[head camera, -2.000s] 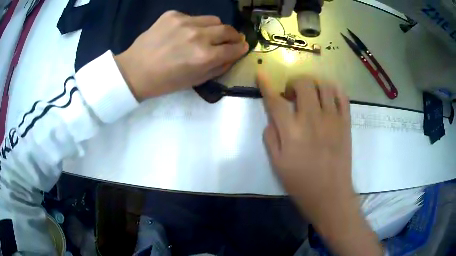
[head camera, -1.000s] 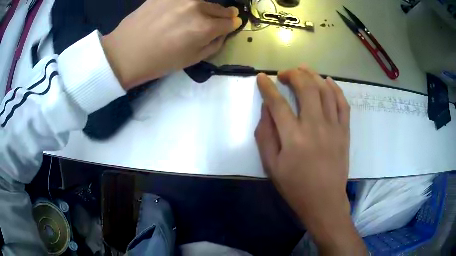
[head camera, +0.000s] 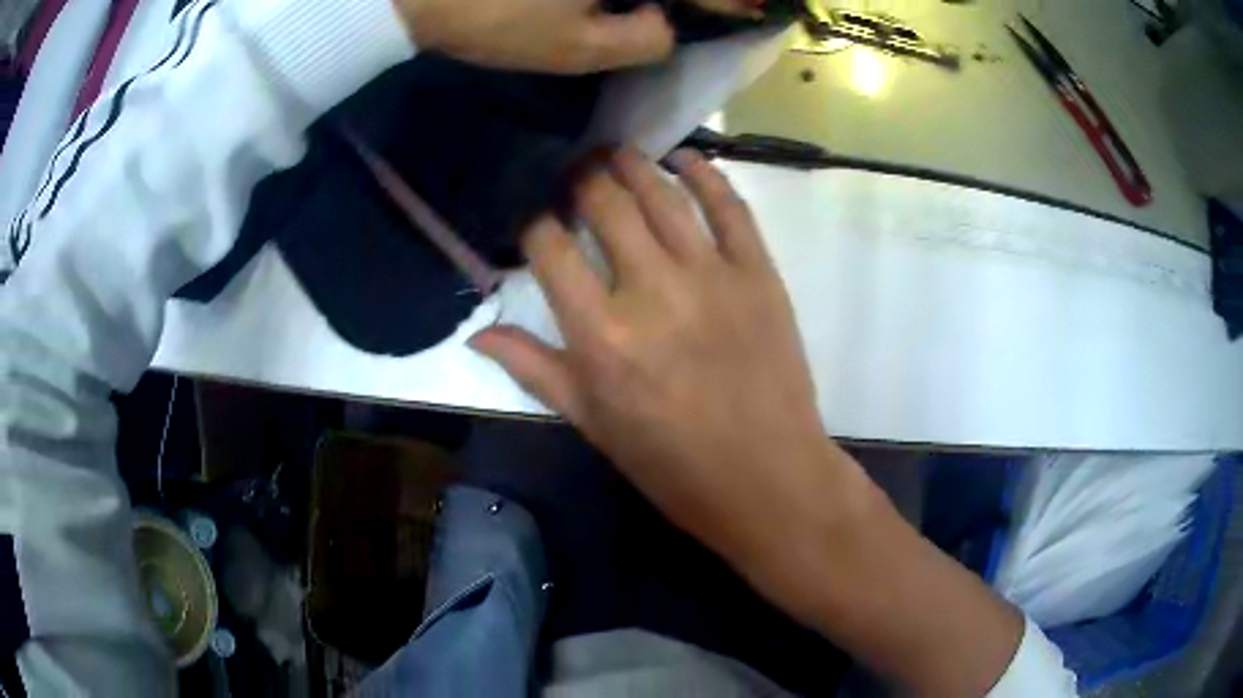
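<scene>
The black bag panel (head camera: 395, 259) lies on the left of the white table, with a rounded corner near the front edge and a brownish-pink strip (head camera: 425, 225) across it. A pale sheet (head camera: 682, 93) shows beside it towards the machine. My left hand (head camera: 539, 34) lies on the black cloth at the top, cut by the frame edge; its fingers are bent and their grip is unclear. My right hand (head camera: 654, 286) is spread over the panel's right edge, fingers apart, thumb near the strip's end. A black strip (head camera: 757, 147) lies beyond its fingertips.
Red-handled snips (head camera: 1091, 130) lie on the machine bed (head camera: 941, 109). A metal plate (head camera: 879, 34) is lit at the top. A dark tag (head camera: 1227, 266) is at the right edge. A blue crate (head camera: 1159, 627) of white pieces stands below right, a round metal part (head camera: 175, 593) below left.
The black panel has come forward and turned, showing its rounded corner and brownish-pink strip. My right hand has moved left onto its edge. The pale sheet now shows, and the view has shifted.
</scene>
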